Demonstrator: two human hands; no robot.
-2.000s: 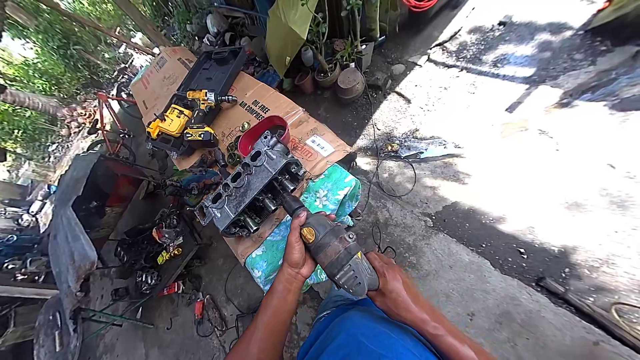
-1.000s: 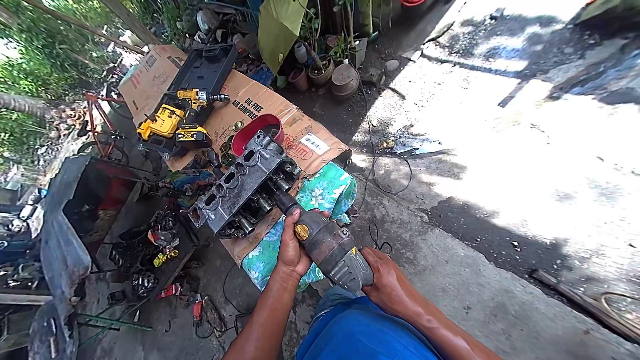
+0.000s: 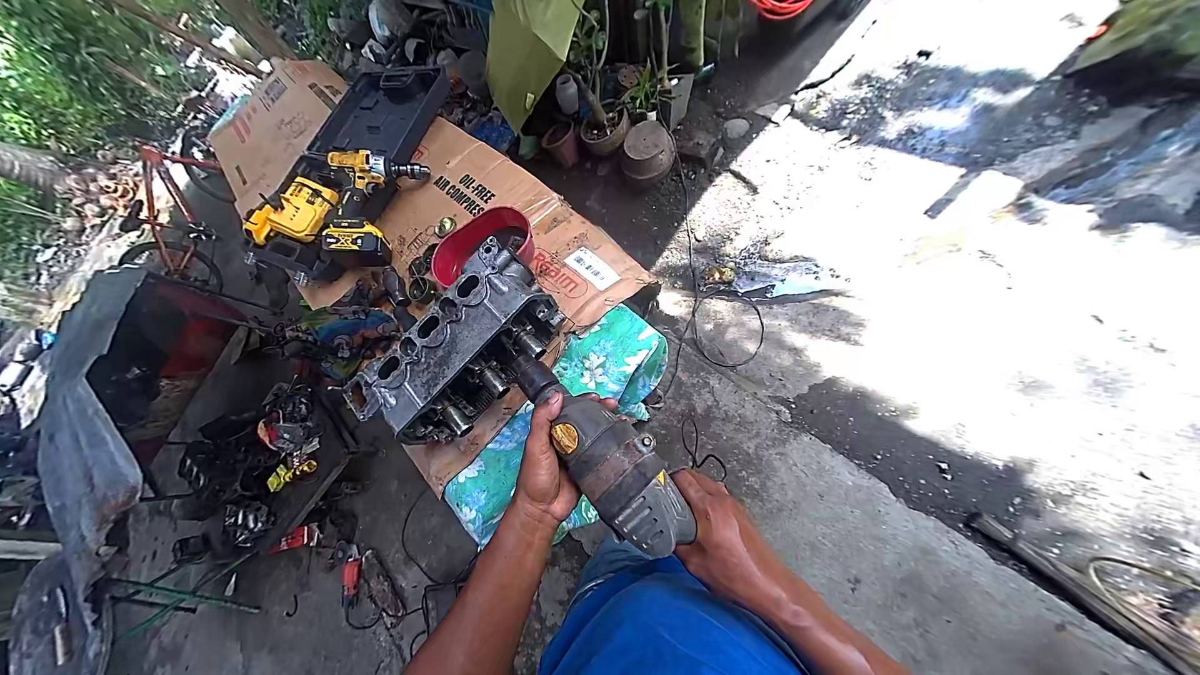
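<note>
An impact wrench, grey and worn, points away from me with its black socket end reaching into the side of a metal engine cylinder head. My left hand supports the front of its body, with the thumb on top. At its rear end, my right hand is closed round the handle, which is mostly hidden. The cylinder head lies tilted on flattened cardboard and a green floral cloth. Whether the socket sits on a fastener cannot be told.
Beyond the cylinder head are a red bowl, a yellow cordless drill and an open black tool case. Engine parts and a red-handled tool lie at left. A thin cable runs over the concrete, near potted plants.
</note>
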